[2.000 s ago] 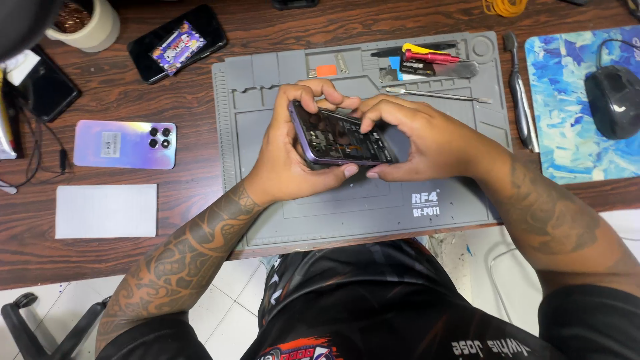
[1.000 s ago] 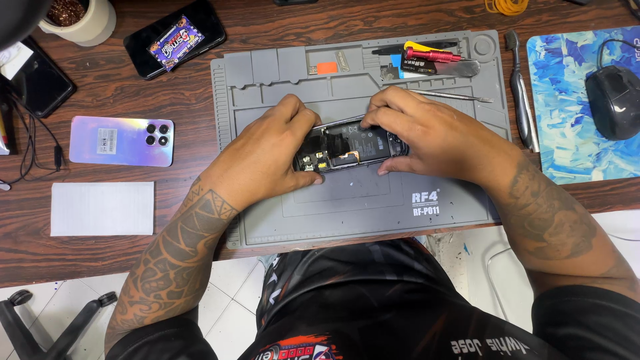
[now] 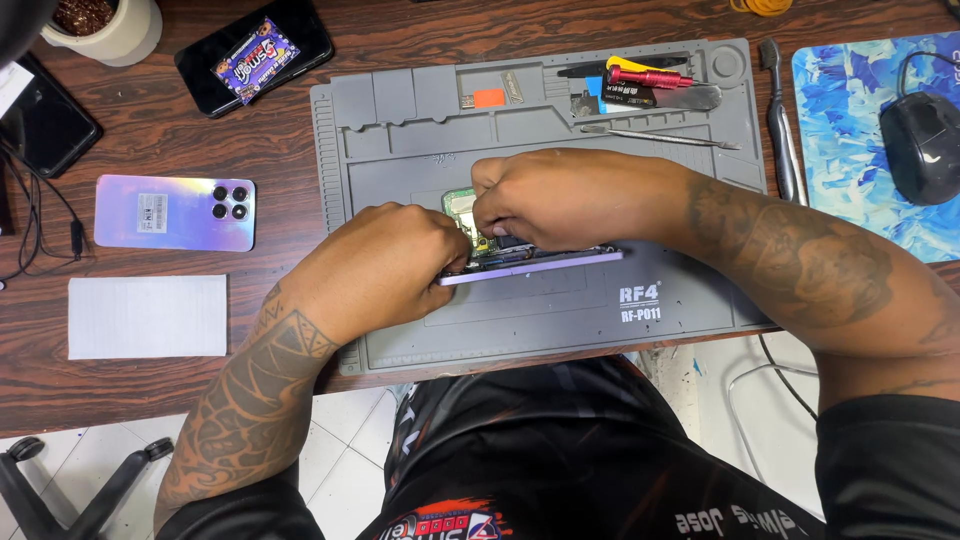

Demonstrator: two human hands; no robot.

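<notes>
An opened smartphone with a purple frame [image 3: 536,265] is tilted up over the grey silicone repair mat [image 3: 525,322]. My left hand [image 3: 382,270] grips its left end, the fingertips partly hidden behind the frame. The green circuit board [image 3: 463,206] shows between my hands, near the phone's upper left side. My right hand [image 3: 555,196] reaches over the phone from the right, its fingers bent down against the board; whether they pinch a part cannot be seen. Above my right hand, a metal spudger [image 3: 660,138] lies on the mat.
A red screwdriver [image 3: 649,77] and thin pry tools lie in the mat's upper right tray. A purple phone back cover [image 3: 174,213] and a white pad [image 3: 148,316] are at left, with a black phone [image 3: 307,45] above. A brush [image 3: 784,135] and mouse [image 3: 922,146] are at right.
The phone, lying flatter with its black battery facing up a second ago, is now tipped with its purple edge toward me. My right hand has moved left, over the board.
</notes>
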